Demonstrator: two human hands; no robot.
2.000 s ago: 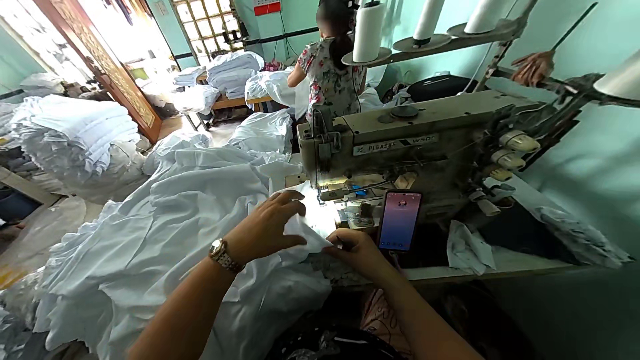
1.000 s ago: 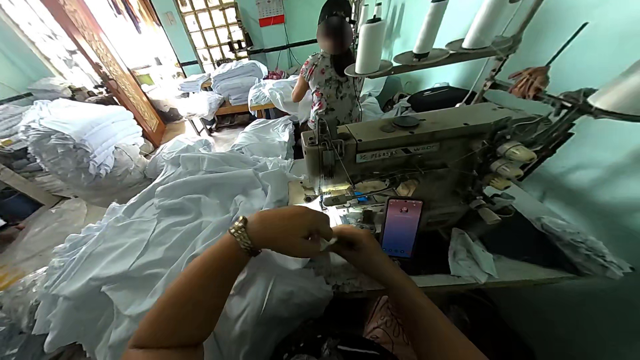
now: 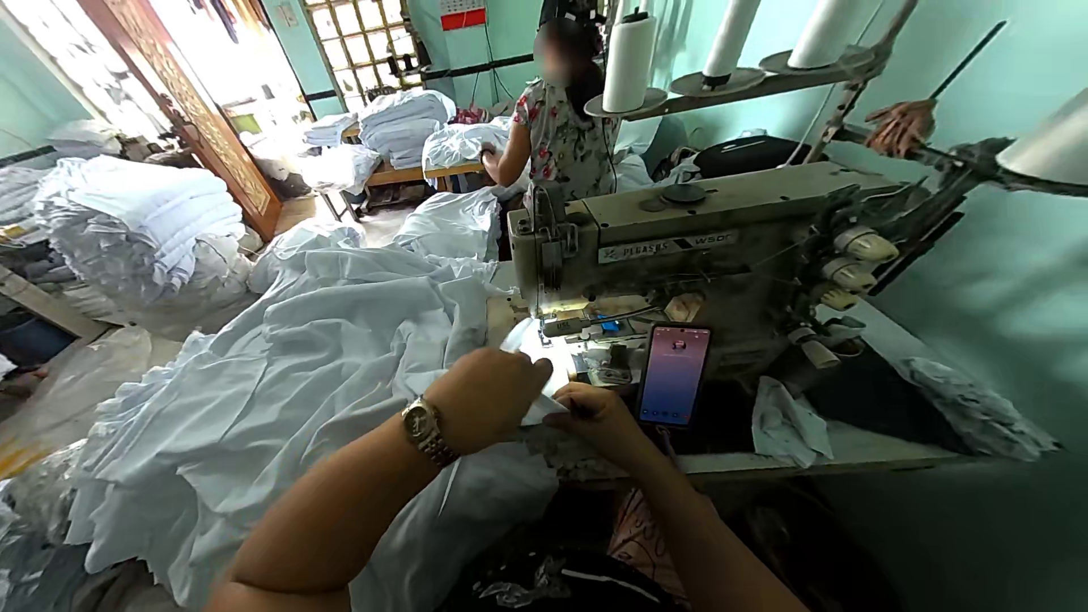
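Observation:
A Pegasus industrial sewing machine (image 3: 680, 246) stands on the table, its lamp lighting the needle area. Just in front of the presser foot (image 3: 546, 336), my left hand (image 3: 489, 395), with a metal watch at the wrist, rests on white fabric, its fingers bent over the cloth. To its right, my right hand (image 3: 599, 416) pinches the edge of the same white fabric (image 3: 542, 411) between thumb and fingers. The cloth reaches up under the lamp. A large heap of white fabric (image 3: 340, 340) spreads left of the machine. Whether the left fingertips grip the cloth is partly hidden.
A lit smartphone (image 3: 674, 374) leans upright against the machine, right of my hands. A small white cloth (image 3: 789, 423) hangs over the table edge. Thread cones (image 3: 627, 64) stand above the machine. Behind it another person stands beside white fabric stacks (image 3: 406, 123). A bundled pile (image 3: 144, 221) sits left.
Two seconds ago my left hand was spread over the cloth by the needle; a second ago both hands were together in front of it. Now they are slightly apart, with cloth between them.

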